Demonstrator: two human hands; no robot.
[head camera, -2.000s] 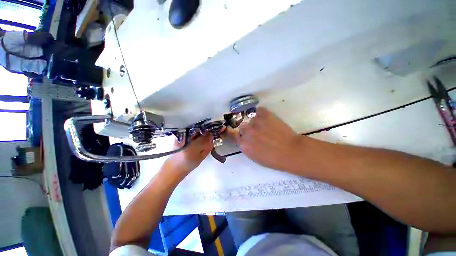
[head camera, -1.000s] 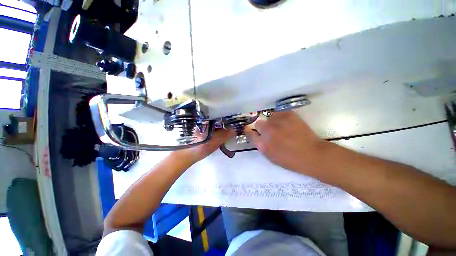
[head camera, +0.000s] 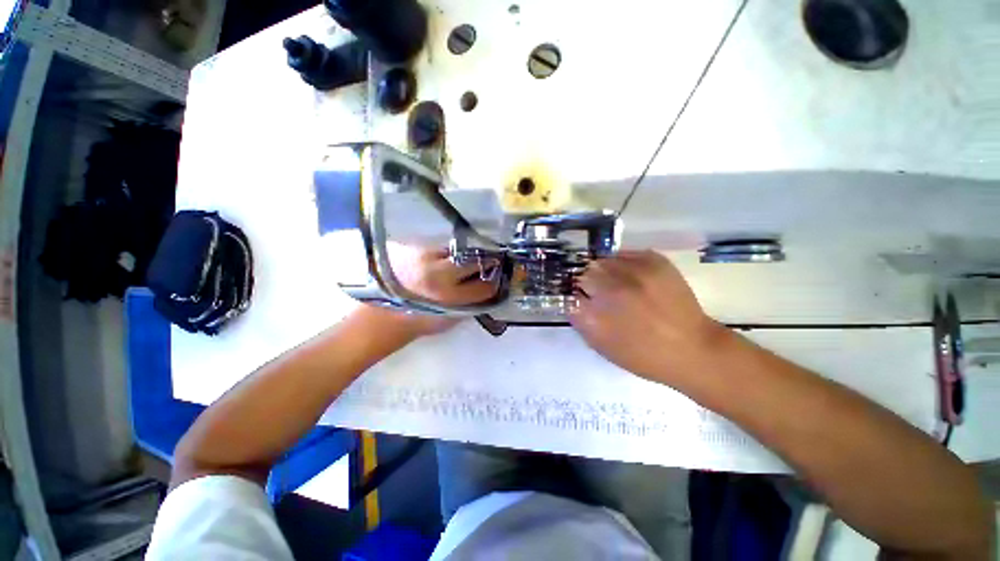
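My left hand (head camera: 436, 276) is at the sewing point, partly behind the bright metal loop guard (head camera: 378, 236). My right hand (head camera: 639, 305) is just right of the thread tension assembly (head camera: 545, 263), its fingertips hidden behind the discs and spring. A small dark edge of a workpiece (head camera: 493, 324) shows below the metal parts, between the hands. The needle, the presser foot and most of the piece are hidden, so I cannot tell what either hand grips.
A rounded black stack of pieces (head camera: 202, 272) with pale curved edges lies on the table at left. Snips with pink-red handles (head camera: 949, 367) lie at right. A ruler scale (head camera: 526, 408) runs along the front edge. A blue bin (head camera: 154, 378) is at lower left.
The view has shifted, so the machine face appears nearer and the stack and snips show fully. Both hands stay at the sewing point; the dark edge still shows between them.
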